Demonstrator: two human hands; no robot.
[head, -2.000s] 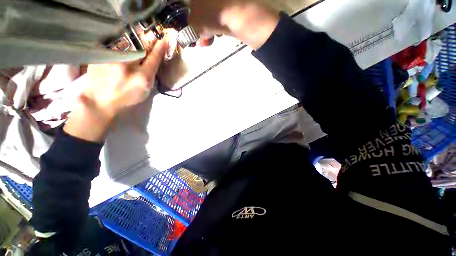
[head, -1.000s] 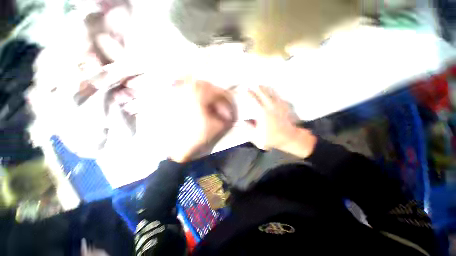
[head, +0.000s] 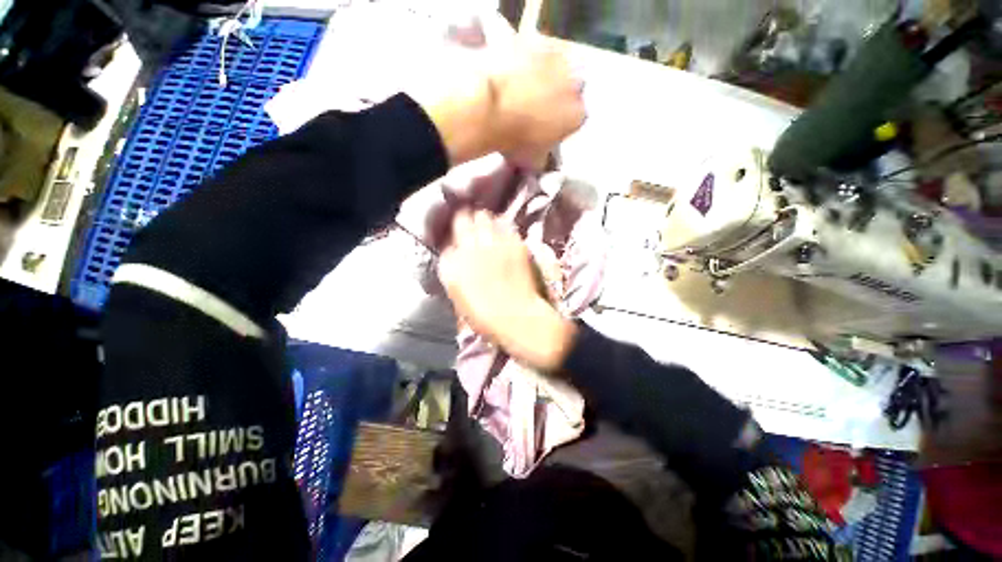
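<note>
A greyish-pink garment piece (head: 514,412) lies bunched on the white table and hangs over its front edge, left of the sewing machine. My right hand (head: 494,280) grips its upper part, with the fingers in the folds. My left hand (head: 511,104) is just beyond, at the far end of the bunched cloth. It is blurred and overexposed, so its fingertips and any hold on the cloth cannot be made out. More pale cloth (head: 379,55) lies behind my left wrist.
The off-white sewing machine head (head: 720,214) stands to the right, with a dark green cylindrical part (head: 852,99) above. Green-handled snips (head: 841,364) and black-handled scissors (head: 910,395) lie at the right. A blue basket (head: 181,132) is at the left; others sit below the table, one with a red item (head: 830,478).
The view has swung away from the needle area, and the machine now shows at the right. Both hands left the needle area and are now at the bunched pink cloth, my left hand farther out.
</note>
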